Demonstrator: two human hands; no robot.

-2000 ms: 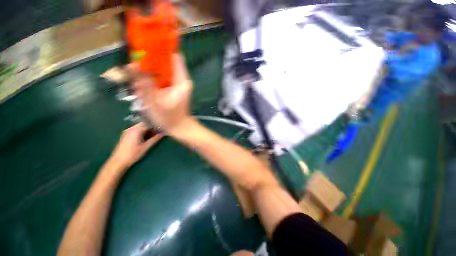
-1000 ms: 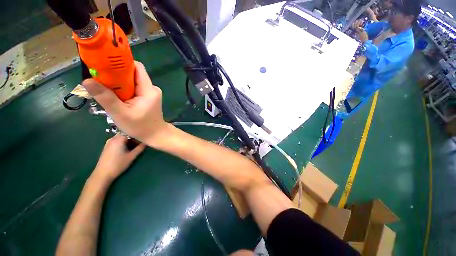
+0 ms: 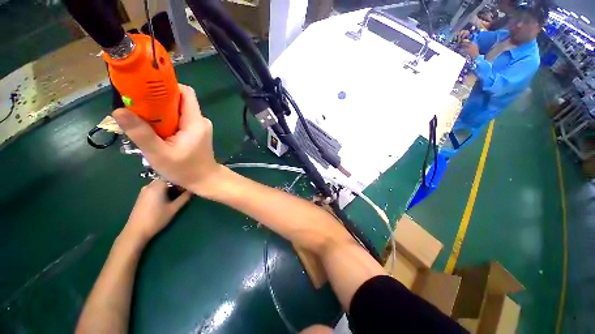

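Observation:
My right hand [image 3: 179, 147] is wrapped around the orange grip of the electric screwdriver [image 3: 149, 85], left of centre. The tool is tilted, with its silver screw-feed head [image 3: 134, 149] low beside my right hand. My left hand [image 3: 152, 207] is on the green surface just below the tool head. Its fingers are curled around a small black unit [image 3: 174, 192], mostly hidden by my fingers and right hand. The tool's tip is hidden too, so I cannot tell whether it touches the unit.
The white screw feeder [image 3: 365, 91] stands right of centre behind a black cable bundle [image 3: 287, 137]. A clear feed hose [image 3: 264, 167] curves past my right forearm. Open cartons [image 3: 434, 280] are at lower right. A person in blue [image 3: 505, 72] is at upper right. Small screws lie on the green surface [image 3: 215, 261].
The view was blurred and turned two seconds ago and is now sharp. Since one second ago, the tool and both hands have shifted very slightly right in view. Both grasps look the same.

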